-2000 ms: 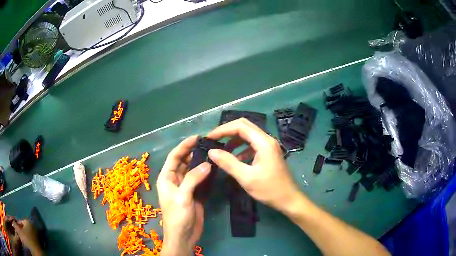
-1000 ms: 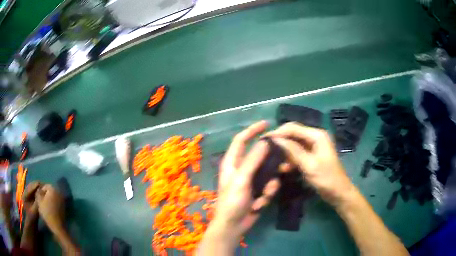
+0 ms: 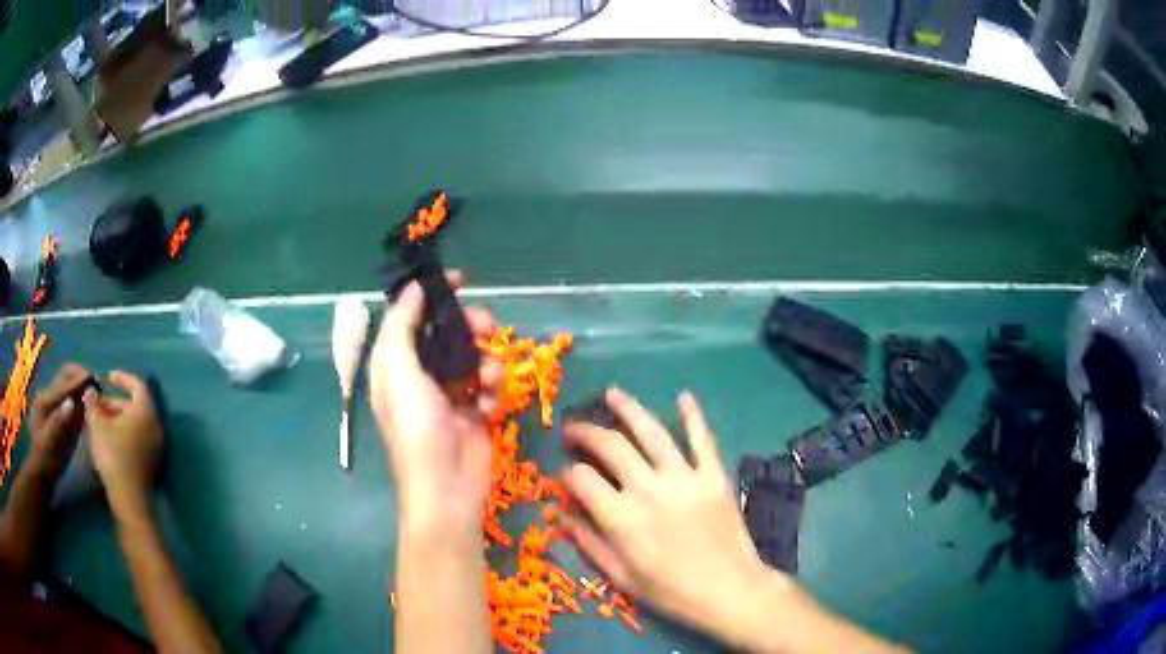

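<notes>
My left hand (image 3: 435,396) holds a black housing (image 3: 443,330) upright, its top end just below a part-assembled housing with orange in it (image 3: 427,217) on the far strip. A little orange shows by my left fingers. My right hand (image 3: 652,511) is spread palm down at the right edge of the orange clip pile (image 3: 522,479). A dark piece (image 3: 591,414) shows partly under its fingertips; whether it is gripped is unclear. Several black housings (image 3: 847,438) lie right of my right hand.
Black insert heap (image 3: 1023,466) and clear bag (image 3: 1110,562) at right. Knife (image 3: 349,358), crumpled bag (image 3: 235,337) and a loose black piece (image 3: 280,606) at left. A neighbouring worker's hands (image 3: 118,428) at far left. Black rounded unit (image 3: 127,238) beyond the white line.
My hands have parted. The left has moved left and forward with the housing; the right has let go of it and come down by the orange pile. The view has shifted.
</notes>
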